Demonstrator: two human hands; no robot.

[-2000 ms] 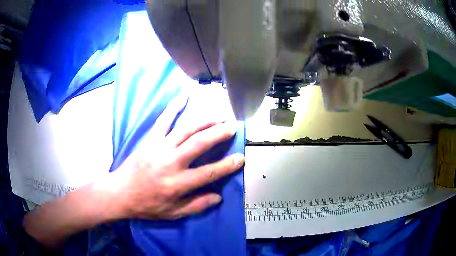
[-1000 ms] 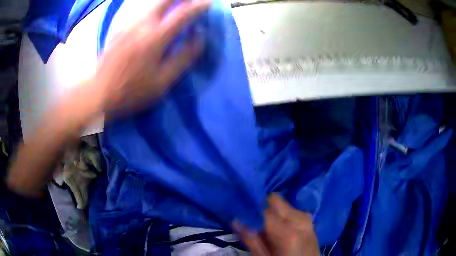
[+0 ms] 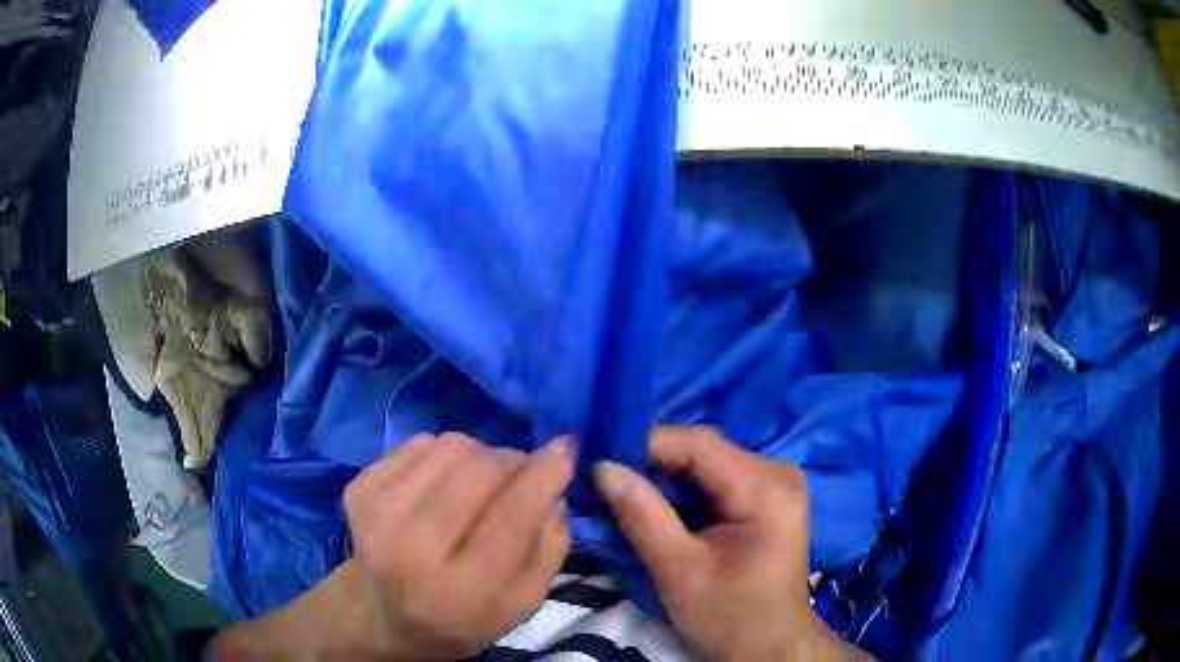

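A shiny blue garment piece (image 3: 453, 168) runs from the top of the view over the table's front edge down to my lap. A narrow folded edge (image 3: 621, 259) runs along its right side. My left hand (image 3: 466, 530) pinches the lower end of the cloth between thumb and fingers. My right hand (image 3: 712, 530) pinches the same folded end just to the right, close beside my left hand. The fingertips partly hide the end of the fold. The machine head and needle are out of view.
The white table (image 3: 776, 123) has a measuring scale along its front edge. Black snips (image 3: 1087, 13) are cut off at the top right. A blue bin rim (image 3: 990, 427) stands right of my lap, with blue pieces around it. Beige cloth (image 3: 201, 343) lies at the left.
My left hand has left the tabletop and come down to my lap beside my right hand. Both now pinch the folded end. The view has tilted down, away from the machine head.
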